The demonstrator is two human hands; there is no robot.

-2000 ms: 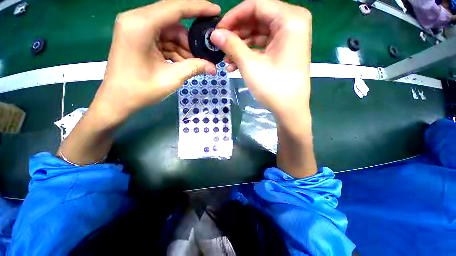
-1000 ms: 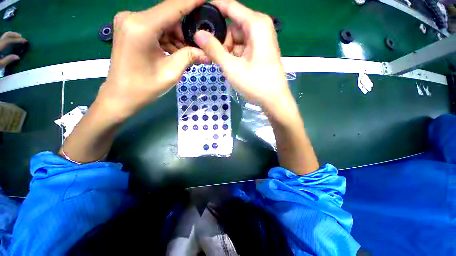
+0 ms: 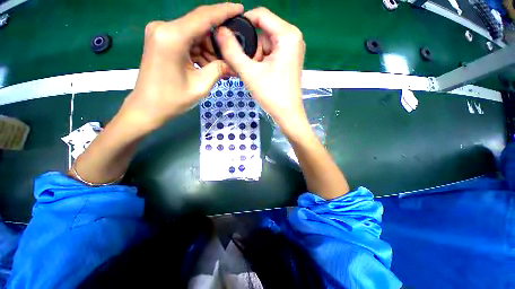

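A black round part [image 3: 246, 35] is held upright between both hands above the pale rail. My left hand [image 3: 182, 59] grips its left edge with fingers and thumb. My right hand [image 3: 271, 56] holds its right side, with the thumb laid over the centre, so the centre is mostly hidden. Below the hands a pale backing sheet [image 3: 217, 166] with rows of small round dark pads [image 3: 231, 136] lies on the dark green bench. Its lower rows have blank spots. Its top edge is partly hidden by the hands.
Other black round parts [image 3: 100, 43] are spaced on the green belt [image 3: 333, 34] behind the rail [image 3: 361, 80]. Clear plastic film [image 3: 310, 121] lies right of the sheet, a white scrap [image 3: 83, 138] left. A yellowish box-like object [image 3: 12, 133] is at far left. A blue sleeve is at right.
The right thumb has moved from the part's ring across its centre, and the right forearm has swung left. Belt parts have shifted left. The other person's hand at far left has left the picture.
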